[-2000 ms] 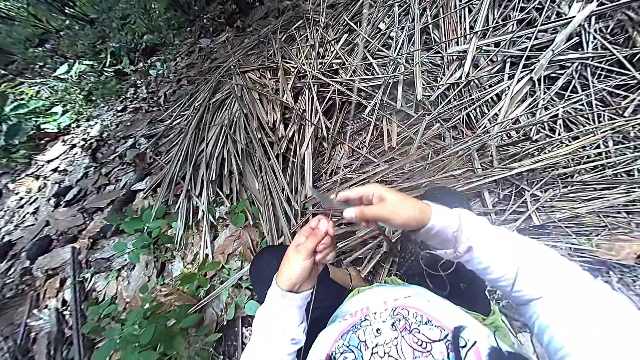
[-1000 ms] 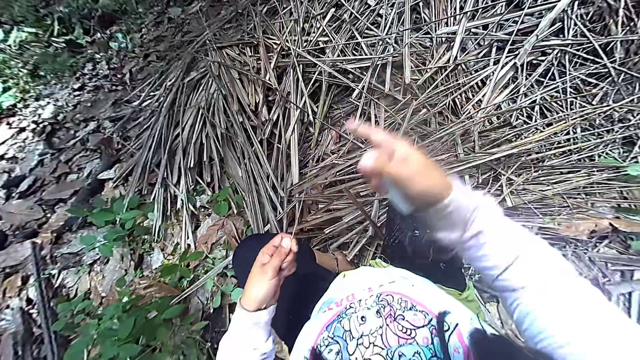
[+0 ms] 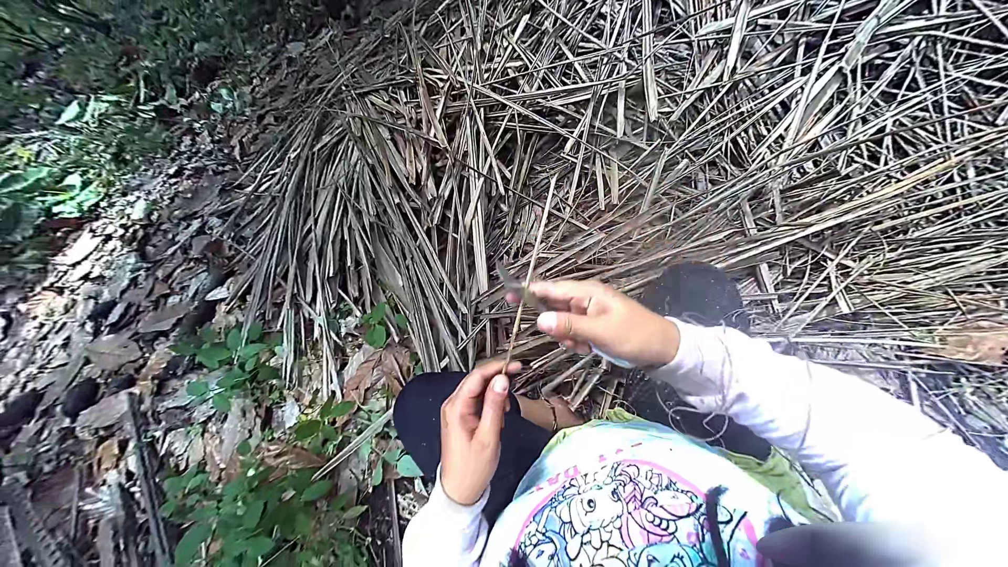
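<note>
My left hand (image 3: 475, 425), low in the view, pinches the lower end of a thin dry plant strip (image 3: 537, 250) between thumb and fingertips. The strip rises from there, leaning slightly right. Up and to the right, my right hand (image 3: 598, 319) is closed on a small knife (image 3: 520, 288), whose short blade points up-left and crosses the strip. The knife's handle is mostly hidden in the palm. Thin fibres (image 3: 713, 394) hang around my right sleeve.
A heap of long dry stalks (image 3: 354, 189) covers the ground ahead and to the right. Leaf litter (image 3: 110, 346) lies on the left, with green plants (image 3: 252, 496) at the lower left. My bent legs in dark trousers (image 3: 441, 394) are beneath my hands.
My right hand has come back down-left beside the strip after being raised and apart from my left hand a second ago. My left hand keeps its pinch.
</note>
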